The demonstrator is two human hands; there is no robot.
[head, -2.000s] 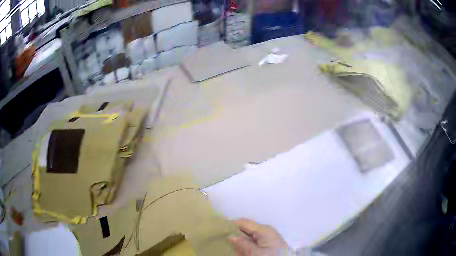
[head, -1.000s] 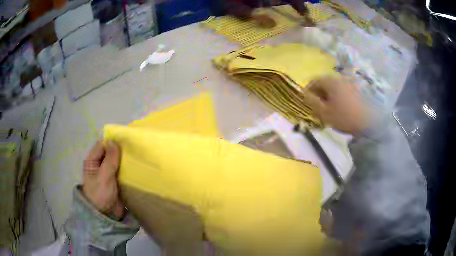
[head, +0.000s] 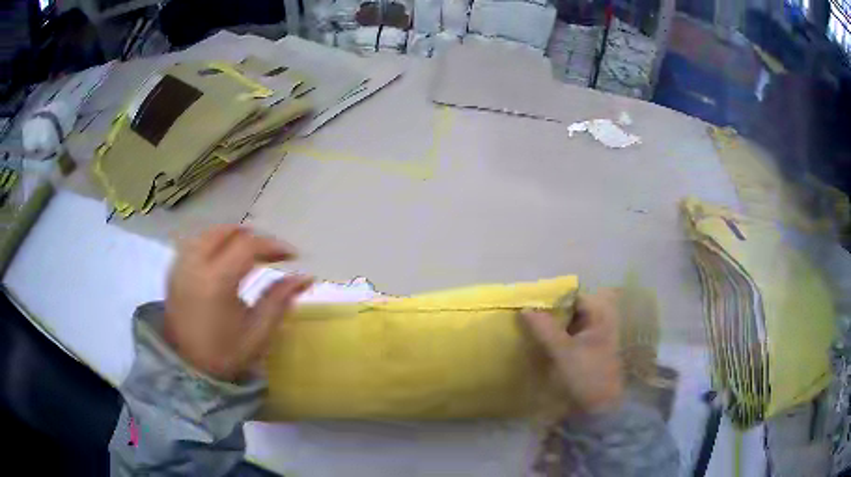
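Note:
A garment panel (head: 411,363), yellow side showing, lies across the white sheet in front of me, with a seam line along its far edge. My right hand (head: 583,349) pinches the panel's far right corner between thumb and fingers. My left hand (head: 233,298) is over the panel's left end, blurred, thumb and fingers apart; it does not visibly grip the panel. The panel's near left part is partly behind my left hand and sleeve.
A khaki-side-up stack (head: 187,126) with a brown patch lies at far left. A yellow-side-up stack (head: 793,317) stands at right, a dark hammer handle (head: 711,433) near it. A white scrap (head: 606,132) lies far back. White sheets (head: 84,270) cover the near table.
The view has turned right and then back left. The panel, held up a second ago, is lower and level. My right hand has moved from the right stack to the panel's corner; my left hand has opened.

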